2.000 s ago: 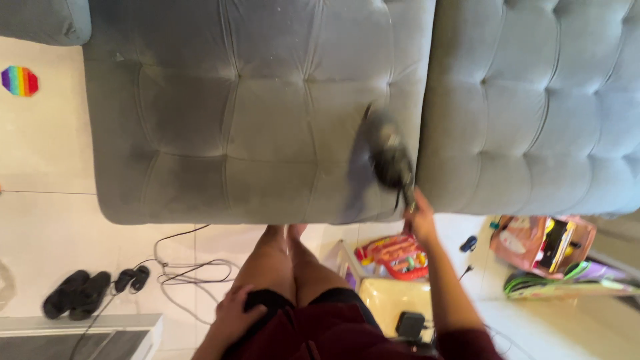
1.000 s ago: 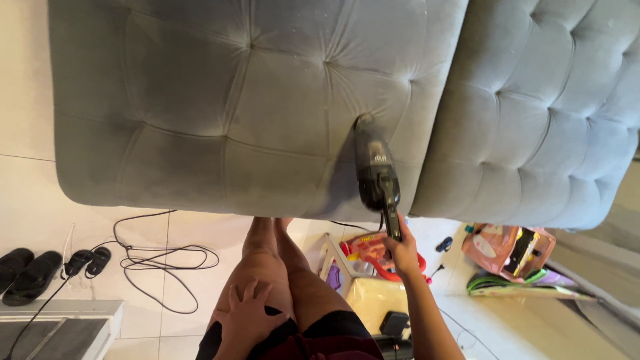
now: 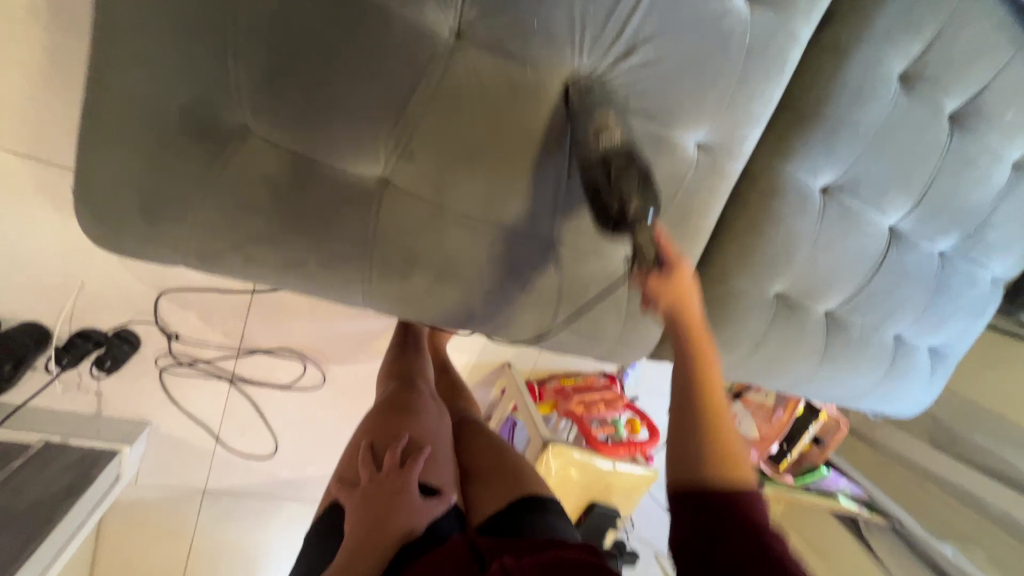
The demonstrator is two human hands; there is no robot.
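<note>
A black handheld vacuum cleaner [image 3: 614, 168] is in my right hand [image 3: 670, 276], which is closed around its handle. The nozzle lies against a tufted grey sofa cushion [image 3: 304, 200], near a button dimple. From the handle end a thin cord runs down over the cushion's front edge. My left hand [image 3: 392, 492] rests on my thigh with its fingers spread and holds nothing. Another tufted grey cushion [image 3: 864, 200] adjoins on the right, across a dark seam. The vacuum is slightly blurred.
On the tiled floor at left lie a looped black cable [image 3: 240, 376] and dark slippers [image 3: 22, 352], near a low grey-topped platform [image 3: 48, 480]. Right of my legs are red plastic toys [image 3: 592, 408], a yellow stool or box [image 3: 596, 480] and a pink container [image 3: 780, 424] holding things.
The vacuum has moved over the cushion in my right hand, which still grips it. My left hand stays on my leg. The view has shifted and tilted.
</note>
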